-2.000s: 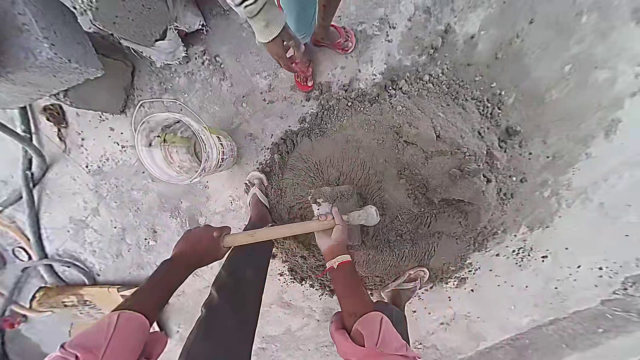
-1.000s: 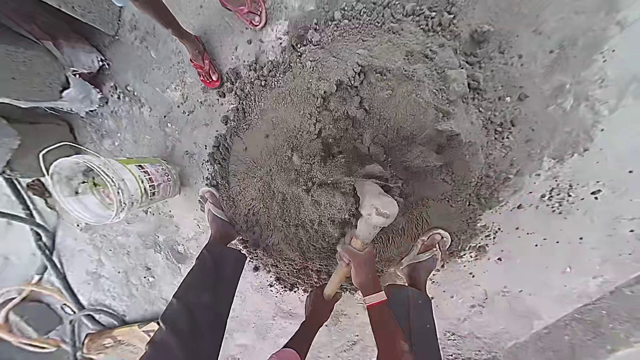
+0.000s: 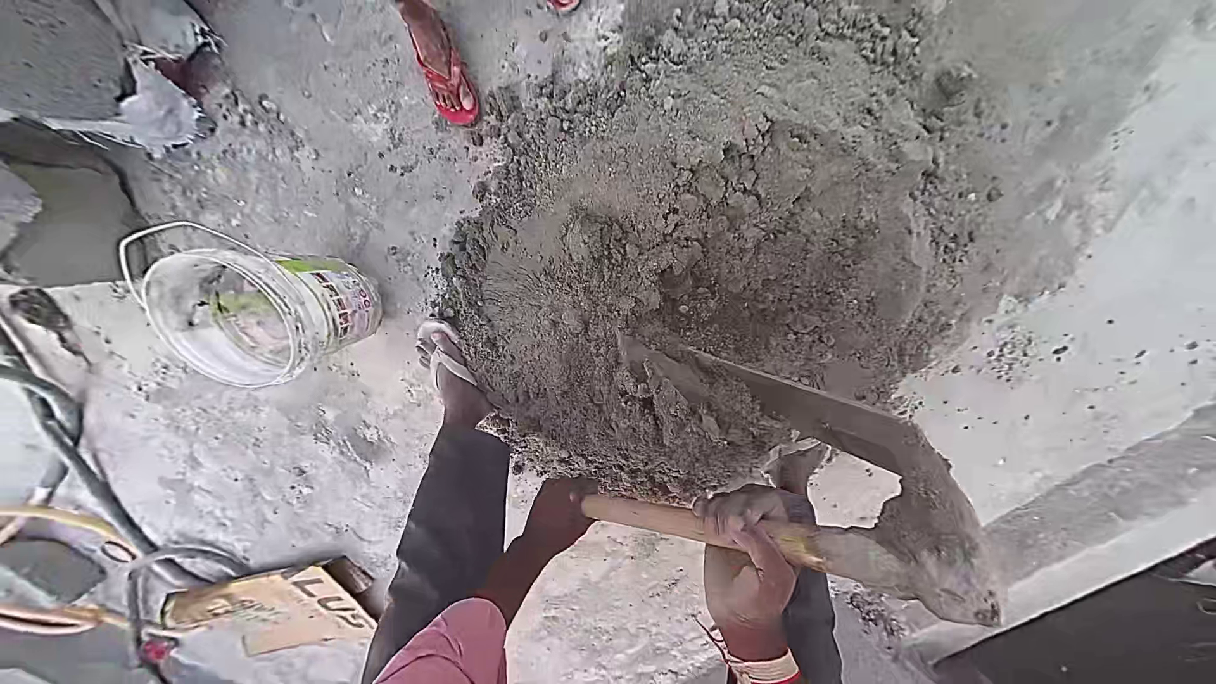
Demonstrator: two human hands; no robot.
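Observation:
Both my hands grip the wooden handle (image 3: 665,521) of a hoe. My left hand (image 3: 562,513) closes round its butt end, and my right hand (image 3: 755,546) is nearer the head, with a corded band at the wrist. The hoe's metal blade (image 3: 826,413), caked with grey mix, stretches from the right back over the near part of a pile of sand-and-cement-like mix (image 3: 684,237). Where the blade's far edge meets the pile, loose mix partly hides it. My sandalled feet stand at the pile's near side.
A clear plastic bucket (image 3: 337,309) lies tilted at the left. Hoses (image 3: 90,475) and a cardboard piece (image 3: 271,603) are at lower left, a torn sack (image 3: 166,95) at upper left. Another person's foot in a red sandal (image 3: 451,85) is beyond the pile. A ledge (image 3: 1073,589) runs at lower right.
The hoe's head has moved from over the pile, in front of my feet, to the right, and its handle now lies across my legs. Both hands have stayed on the handle.

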